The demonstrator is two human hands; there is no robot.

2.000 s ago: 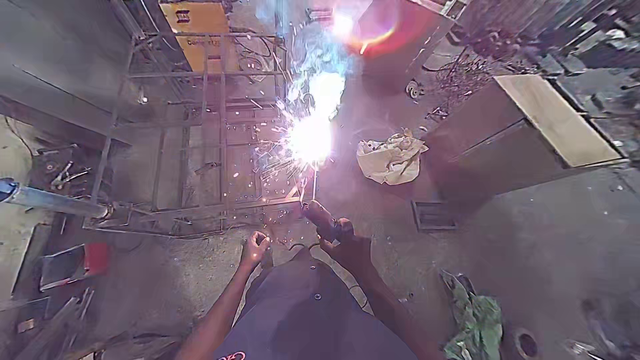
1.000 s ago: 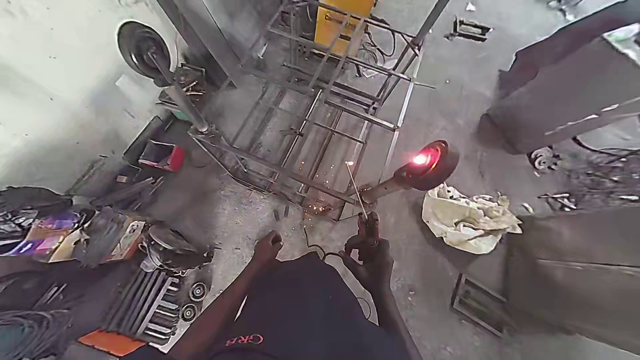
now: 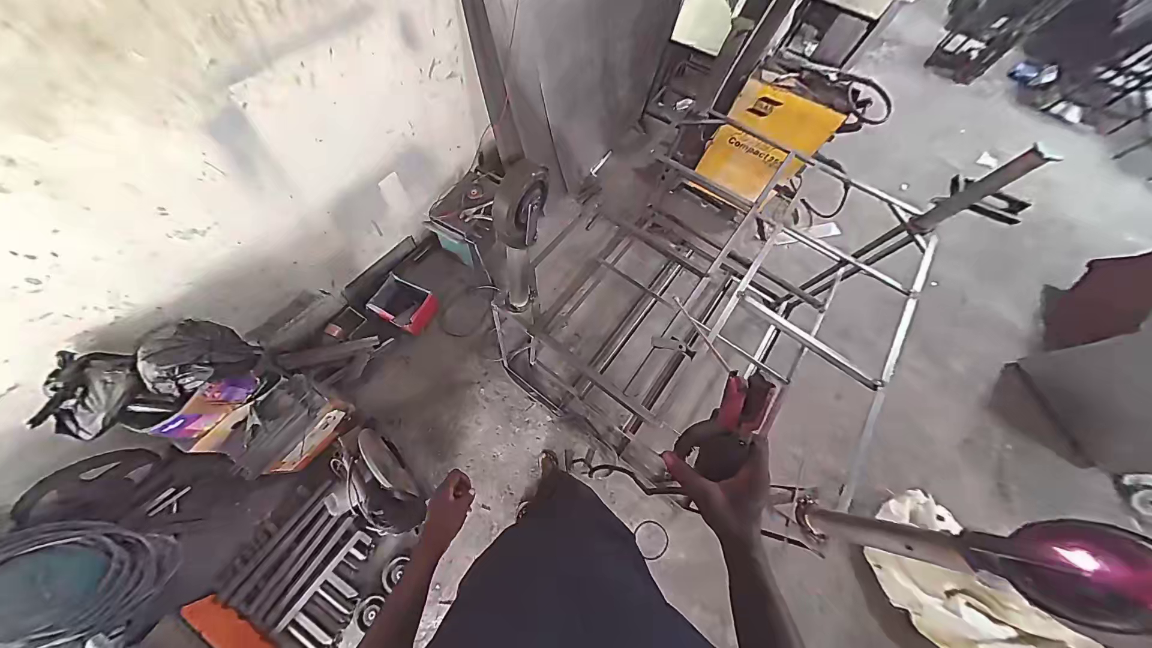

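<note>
My right hand (image 3: 733, 481) grips a welding electrode holder (image 3: 740, 405) with red jaws, and a thin electrode (image 3: 706, 335) sticks out of it toward the upper left. The electrode lies over a frame of welded metal tubes (image 3: 814, 337) on the floor; whether they touch cannot be told. A dark cable (image 3: 630, 475) runs left from beside my right hand. My left hand (image 3: 452, 497) is at the lower left with curled fingers, holding nothing that shows. A wheel on a metal post (image 3: 522, 205) stands at the frame's left side.
A yellow welding machine (image 3: 769, 139) stands behind the frame. Along the left are a red bin (image 3: 402, 304), metal bars (image 3: 310, 558), coiled cable (image 3: 90, 576) and a cardboard box (image 3: 310, 436). At the lower right, a metal tube (image 3: 900, 533) with a dark round end lies over a pale sack (image 3: 945, 594).
The bright arc and smoke of two seconds ago are gone, and so are the small sparks seen one second ago. The view has swung left toward the wall.
</note>
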